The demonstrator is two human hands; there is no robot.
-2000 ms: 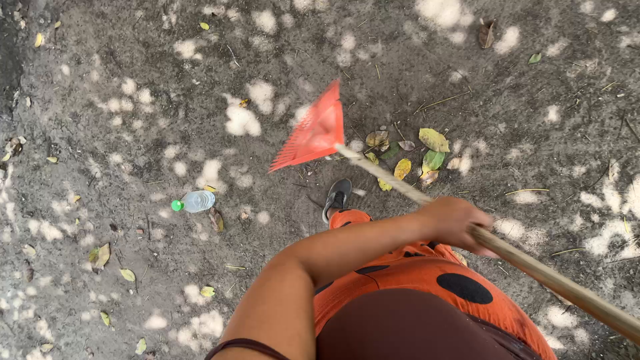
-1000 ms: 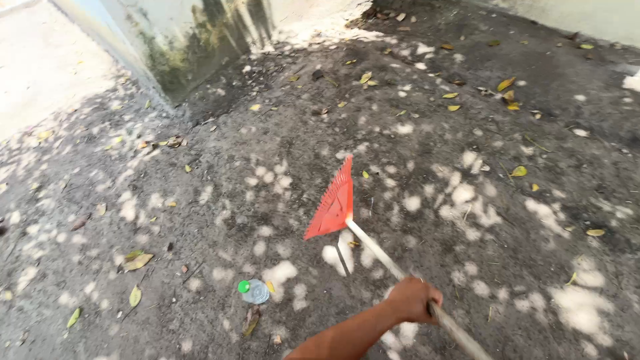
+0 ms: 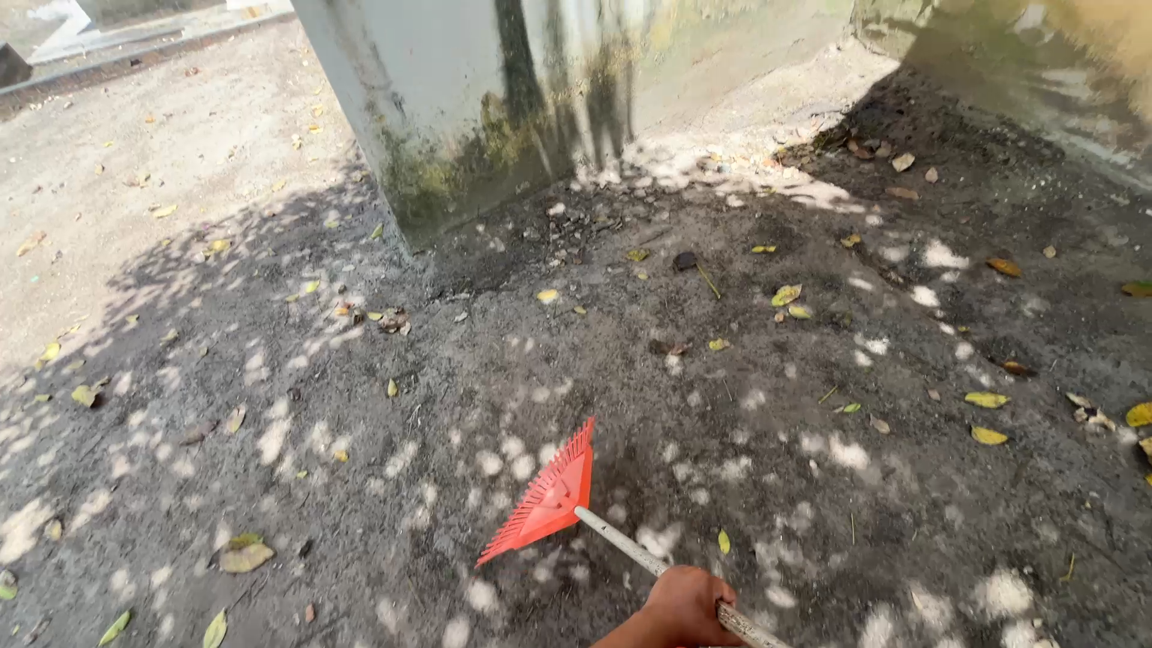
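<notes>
My left hand is closed around the pale wooden pole of a rake at the bottom, right of centre. The pole slants up and left to the red plastic rake head, whose teeth face the upper left. Whether the teeth touch the dirt cannot be told. My right hand is out of view. Around the rake lie scattered leaves, among them a small yellow-green leaf just right of the pole and a larger brownish leaf at the lower left.
A stained, mossy wall corner rises from the ground at top centre. Another wall stands at the upper right. Yellow leaves dot the dirt on the right, and sunlit sandy ground spreads at the upper left.
The view has swung up from my body and the near ground towards the walls. The plastic bottle seen in both earlier frames is out of view. My left hand still grips the pole.
</notes>
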